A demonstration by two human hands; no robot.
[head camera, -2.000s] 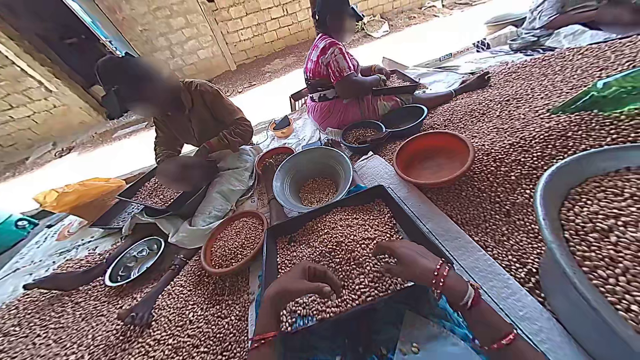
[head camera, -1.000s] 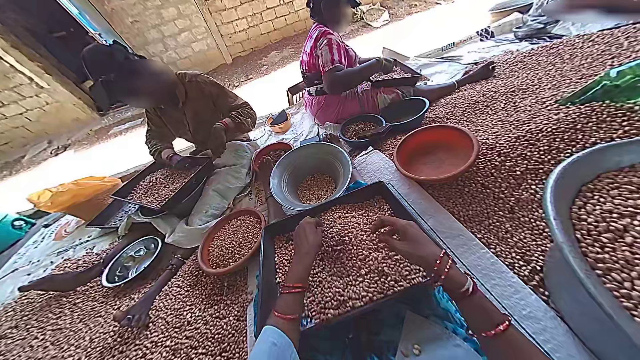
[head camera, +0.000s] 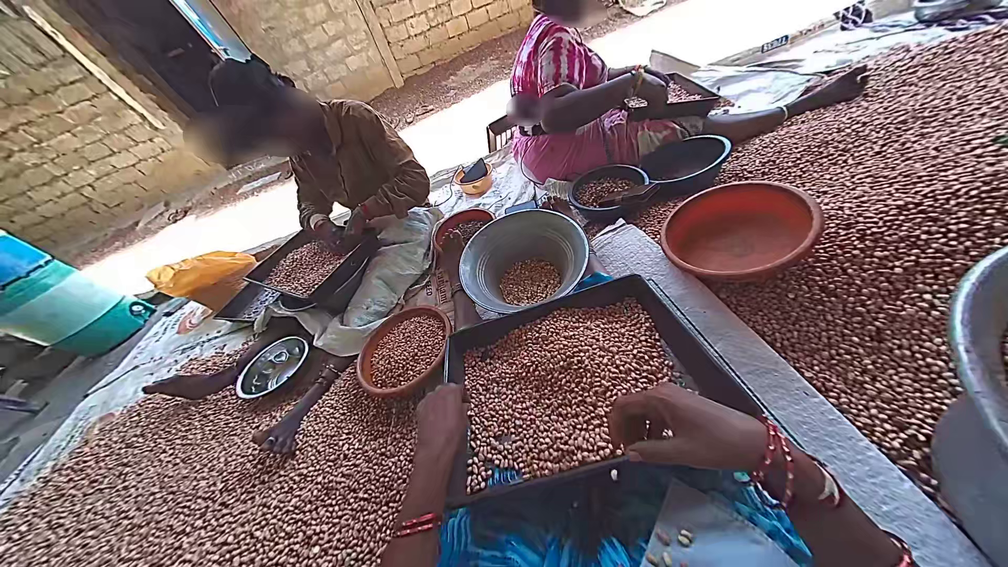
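A black rectangular tray (head camera: 709, 370) lies across my lap, holding many reddish-brown nuts or beans (head camera: 559, 378). My left hand (head camera: 442, 417) is at the tray's left rim, beside the terracotta-coloured bowl (head camera: 445, 346) of nuts; what its fingers hold cannot be told. Over the tray's near right part, my right hand (head camera: 681, 425) has curled fingers, with a pale nut visible by them. Beyond the tray, a metal basin (head camera: 484, 252) holds some nuts. A pale flat sheet (head camera: 693, 528) with a few nuts lies on the blue patterned cloth (head camera: 551, 535).
Two people (head camera: 354, 157) (head camera: 567, 102) sit ahead with trays. Loose nuts (head camera: 882, 315) spread on both sides. An orange bowl (head camera: 740, 228), dark bowls (head camera: 685, 169) and a small metal plate (head camera: 272, 366) stand around. A large metal basin (head camera: 972, 331) is at right.
My left hand has moved from over the nuts to the tray's left rim. My right hand has moved nearer to me, toward the tray's near edge.
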